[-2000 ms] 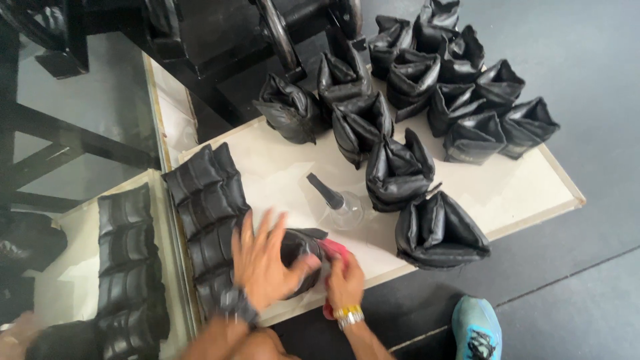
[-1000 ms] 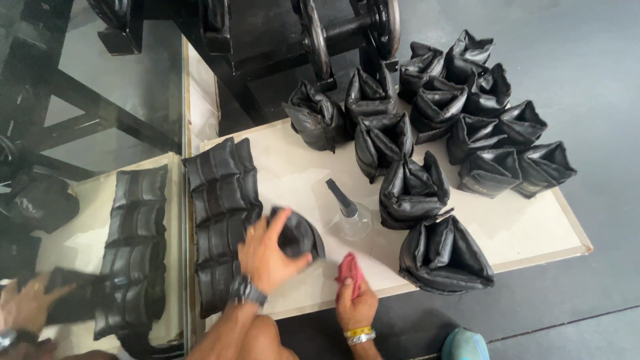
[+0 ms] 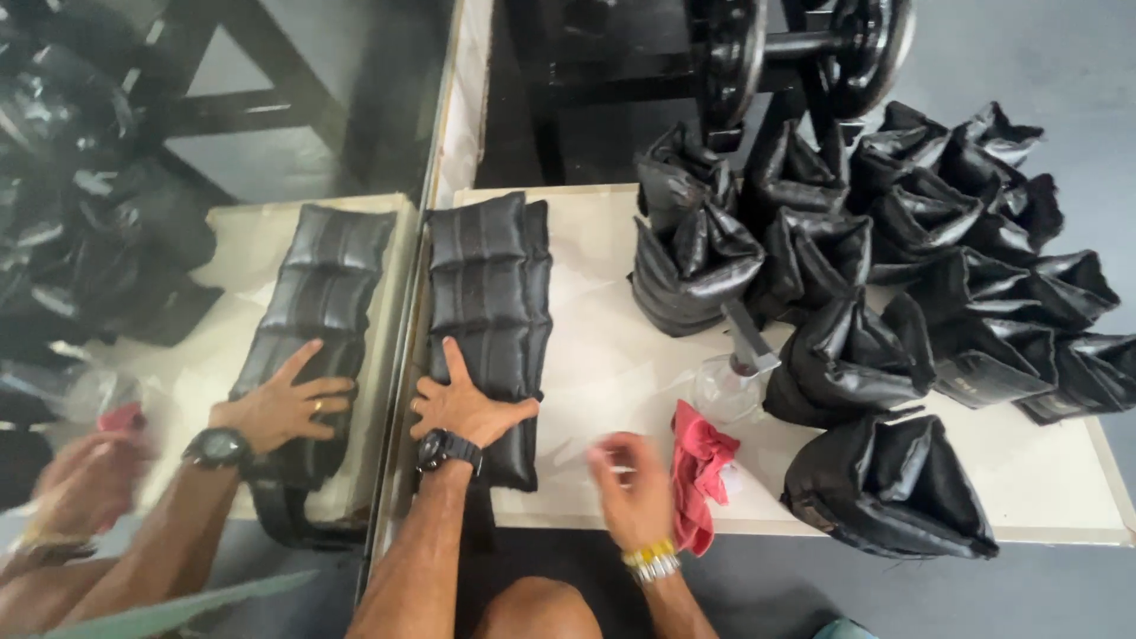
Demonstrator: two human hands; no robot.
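Note:
My left hand (image 3: 470, 410), with a black watch at the wrist, lies spread on a black segmented ankle weight (image 3: 479, 266), which lies flat on another one against the mirror. My right hand (image 3: 632, 488) is blurred, its fingers curled with nothing visible in them, over the cream board. Beside it a red cloth (image 3: 699, 475) lies crumpled. A clear spray bottle (image 3: 723, 386) with a dark nozzle is just behind the cloth. Rolled black ankle weights (image 3: 852, 355) stand grouped on the board's right part, the nearest one (image 3: 887, 488) by its front edge.
A mirror (image 3: 293, 106) on the left reflects my hands and the weights. Dumbbells (image 3: 799, 44) on a black rack stand beyond the cream board (image 3: 603, 355). My knee (image 3: 540, 611) is at the board's front edge, and a teal shoe (image 3: 843, 630) shows at the bottom.
The black weight handled near the stack is no longer seen apart from it; my left hand now lies on the stack. My right hand has let go of the red cloth. The view has shifted left.

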